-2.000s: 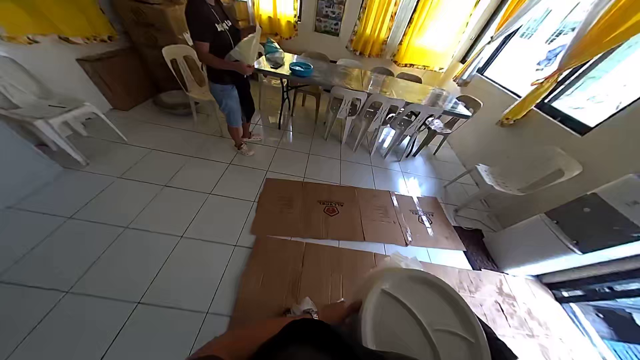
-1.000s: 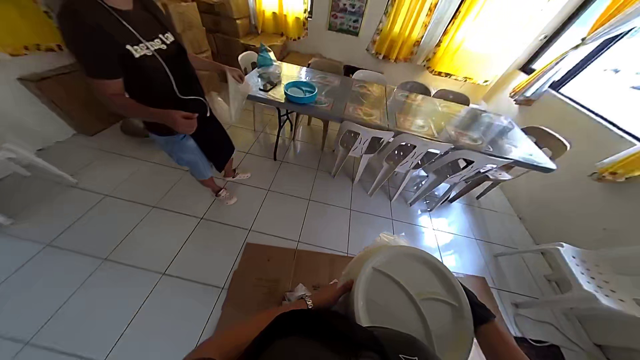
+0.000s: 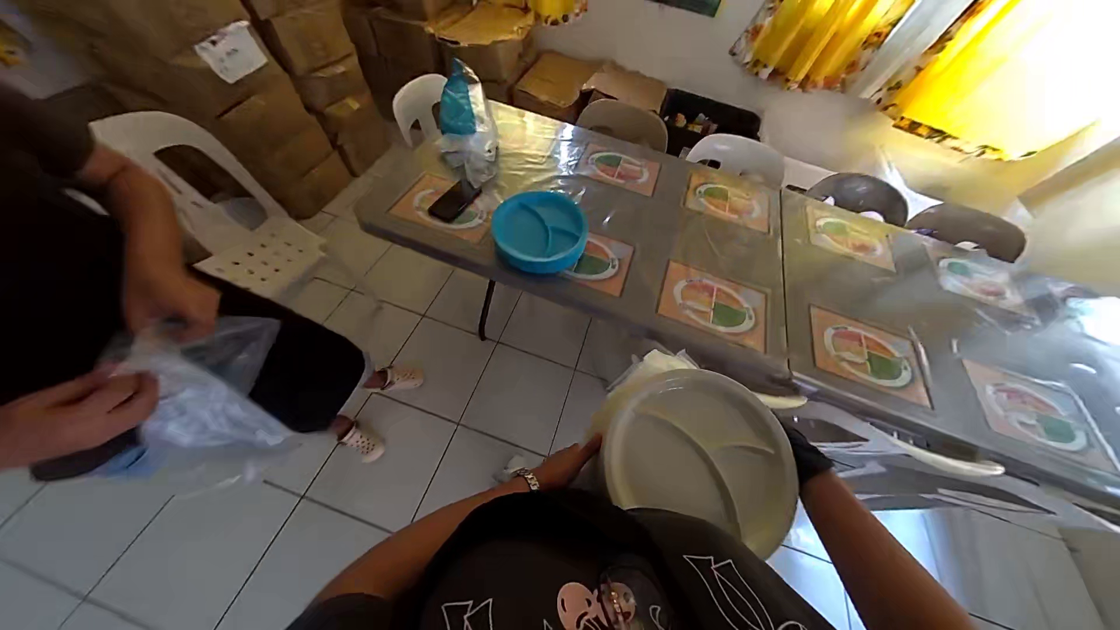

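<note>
Between my hands is a stack of cream divided plates, held close to my torso near the table's front edge. My left hand, bare and with a wristwatch, grips the stack's left side; a crumpled white piece shows beside the wrist. On the right side, my right hand in a black glove holds the rim, its fingers partly hidden. On the long table rests a blue divided plate or stack of them, left of a row of printed plate-design placemats.
At the left a person holds a clear plastic bag. A dark phone and a blue-and-clear bag lie on the table's left end. White chairs and cardboard boxes stand behind. Folded chairs sit against the table's front.
I have come up to the table with the plates in both hands, and the cardboard on the floor has left the view. The other person now appears close at my left.
</note>
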